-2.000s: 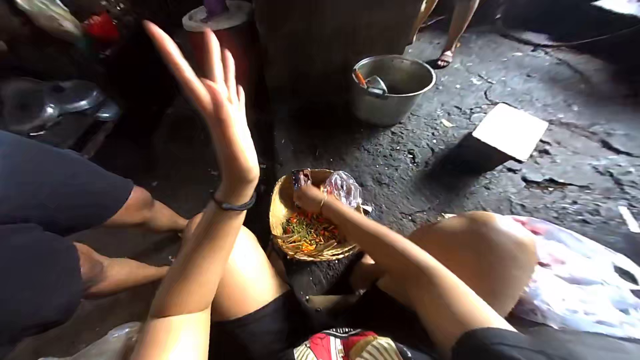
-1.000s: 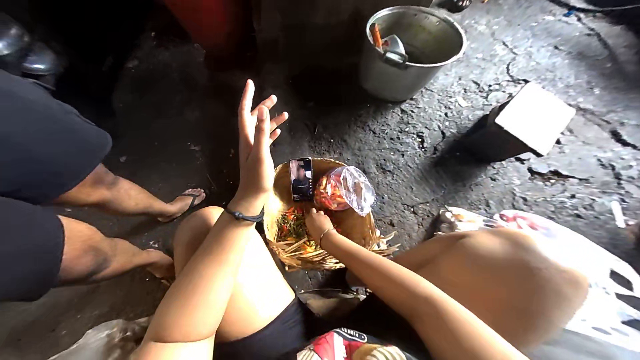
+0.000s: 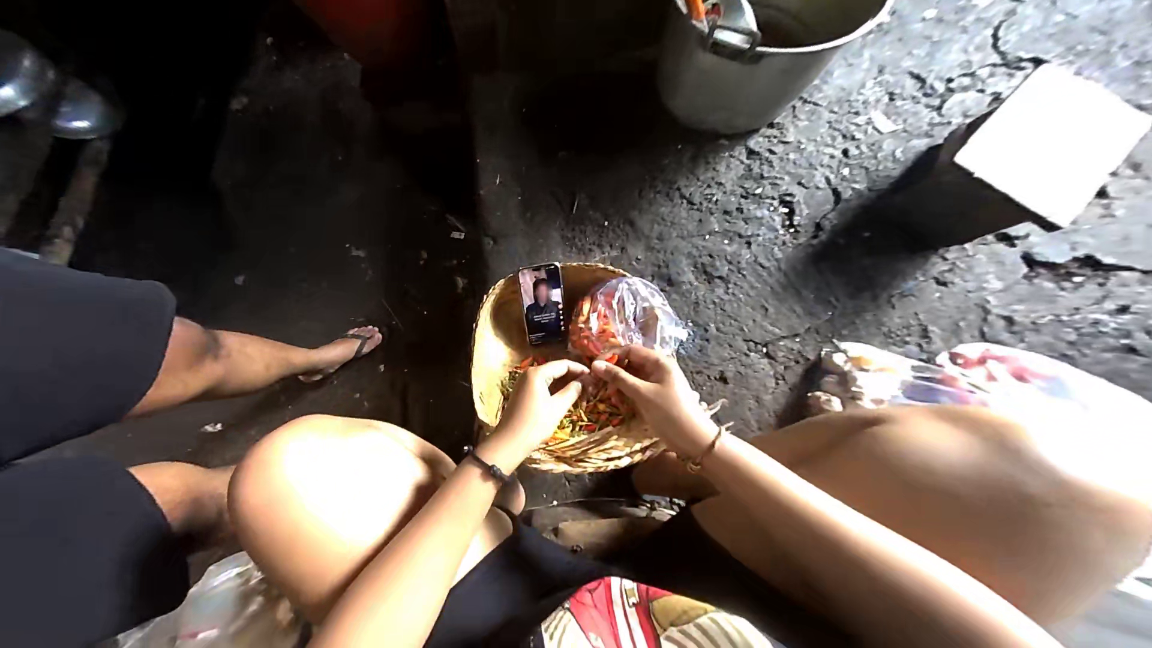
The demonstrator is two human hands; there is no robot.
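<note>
A round woven basket (image 3: 490, 360) stands on the floor between my knees and holds a heap of small red, orange and green chillies (image 3: 589, 418). Over the heap my left hand (image 3: 544, 400) and my right hand (image 3: 657, 391) meet at the fingertips. Something small and reddish shows at the right fingertips, probably a chilli; which fingers grip it is hard to tell. Against the basket's back wall leans a smartphone (image 3: 542, 306) with its screen lit. Beside it, just beyond my right hand, lies a clear plastic bag (image 3: 630, 310) with red chillies inside.
A metal pot (image 3: 738, 90) with utensils stands at the back, left of a white-topped block (image 3: 1053, 144) on cracked ground. Plastic bags (image 3: 1017, 378) lie by my right knee. At the left sits another person (image 3: 81, 360), one sandalled foot (image 3: 346, 351) on the floor. Metal lids or pots (image 3: 81, 108) are behind.
My left hand, earlier raised with spread fingers, has come down over the basket to my right hand. My right hand was in the basket before. The view has tilted downward.
</note>
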